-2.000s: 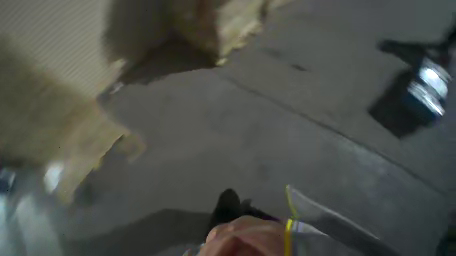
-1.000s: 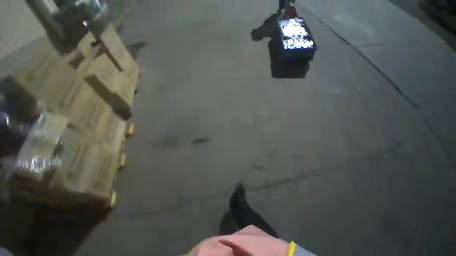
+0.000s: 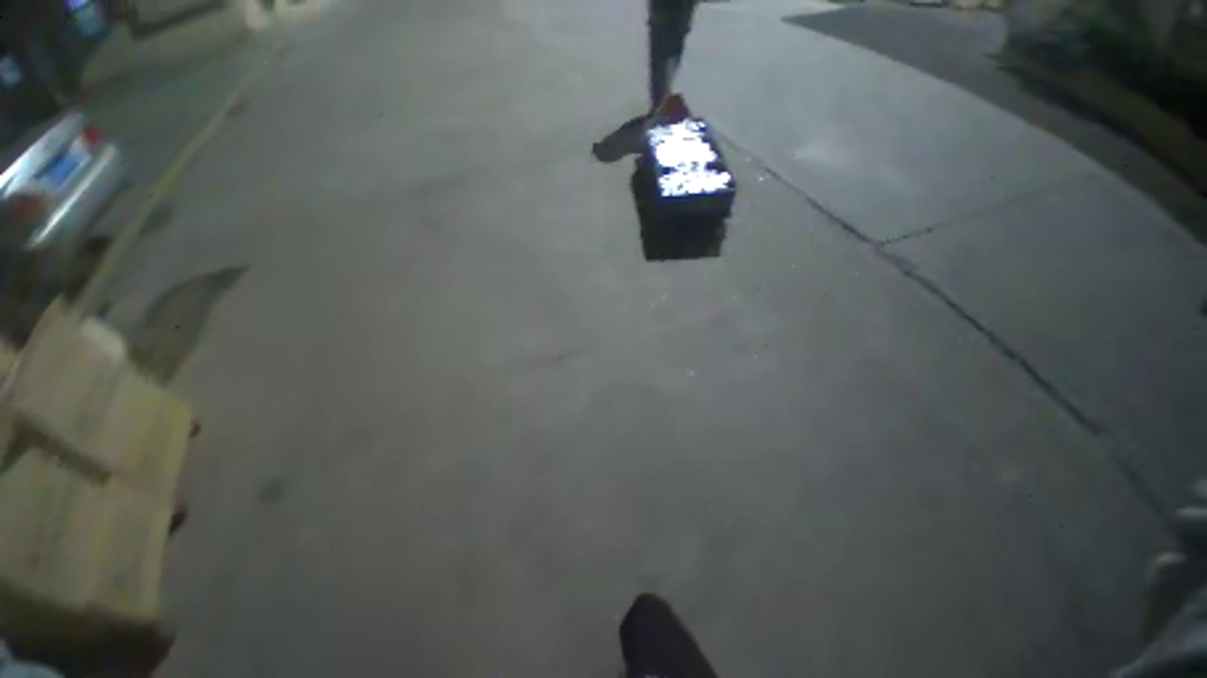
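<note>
A low dark-blue crate load (image 3: 707, 207) with a bright white top (image 3: 687, 156) stands on the floor ahead, at the upper middle. A small red part of a pallet truck (image 3: 674, 109) shows at its far end. A person's dark-clothed legs (image 3: 670, 47) are just beyond it. Neither of my hands can be made out in the picture. A blurred grey shape, perhaps my sleeve, lies at the lower right edge.
Stacked brown cartons (image 3: 82, 530) stand at the lower left. A blurred silvery vehicle-like shape (image 3: 60, 179) is at the upper left. Dark greenery (image 3: 1092, 53) is at the upper right. A long crack crosses the concrete floor (image 3: 503, 437). My dark shoe (image 3: 658, 638) shows at the bottom.
The view has tilted up and moved forward. The cartons have slid towards the lower left. The crate load sits further left and lower in the picture, and more of the person's legs shows.
</note>
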